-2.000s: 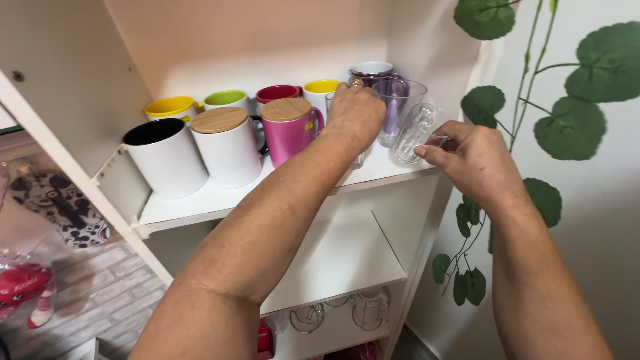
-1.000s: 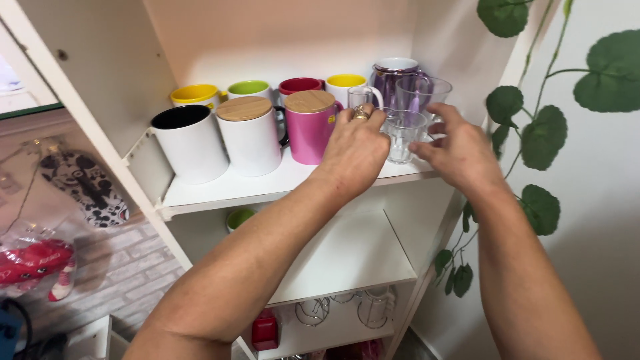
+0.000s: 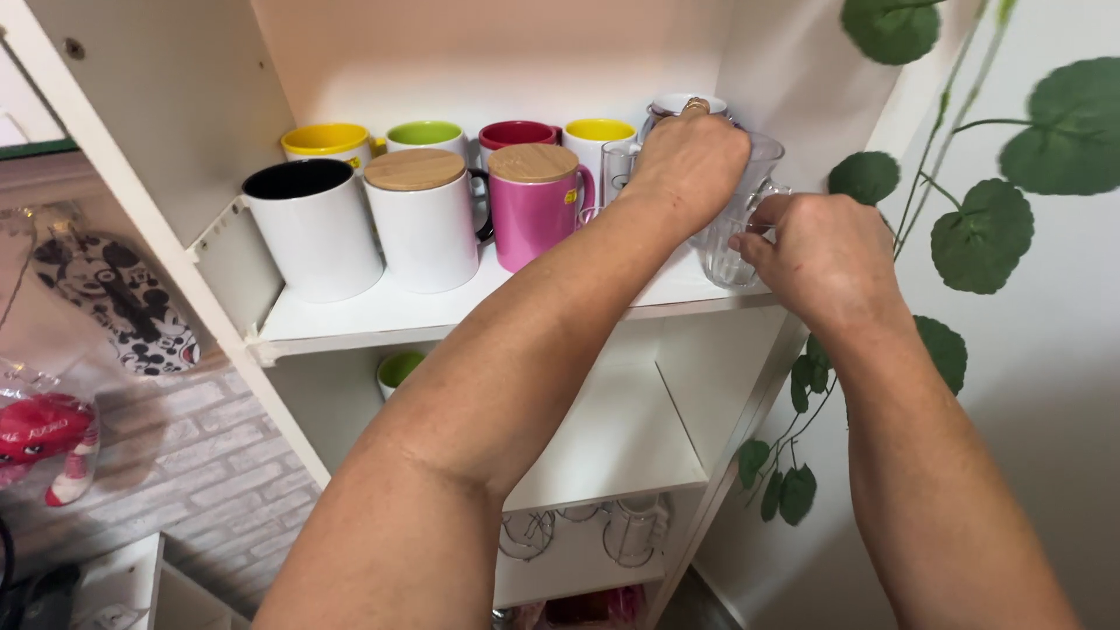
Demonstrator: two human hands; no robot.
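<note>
My left hand (image 3: 691, 162) reaches over the right end of the white shelf (image 3: 420, 319), by a mug with a white inside (image 3: 687, 103) at the back; its fingertips are hidden. My right hand (image 3: 827, 249) grips a ribbed clear glass (image 3: 728, 258) near the shelf's front edge. Behind this glass stands a taller clear cup (image 3: 763, 153). Another clear glass mug (image 3: 617, 162) is left of my left hand, partly behind the forearm. Further left are a pink mug with a wooden lid (image 3: 529, 219), a white mug with a wooden lid (image 3: 424, 232) and a white mug with a black inside (image 3: 315, 236).
A back row holds mugs with yellow (image 3: 325, 138), green (image 3: 424, 133) and red insides (image 3: 518, 134). Leafy vines (image 3: 984, 236) hang at the right beside the cabinet. A lower shelf (image 3: 612, 437) holds a green-lined mug (image 3: 401, 369); wire racks (image 3: 630, 534) sit below.
The clear glass by my right hand was tilted two seconds ago and now stands upright. My left hand has moved from beside the clear glass mug to over the mug at the back right.
</note>
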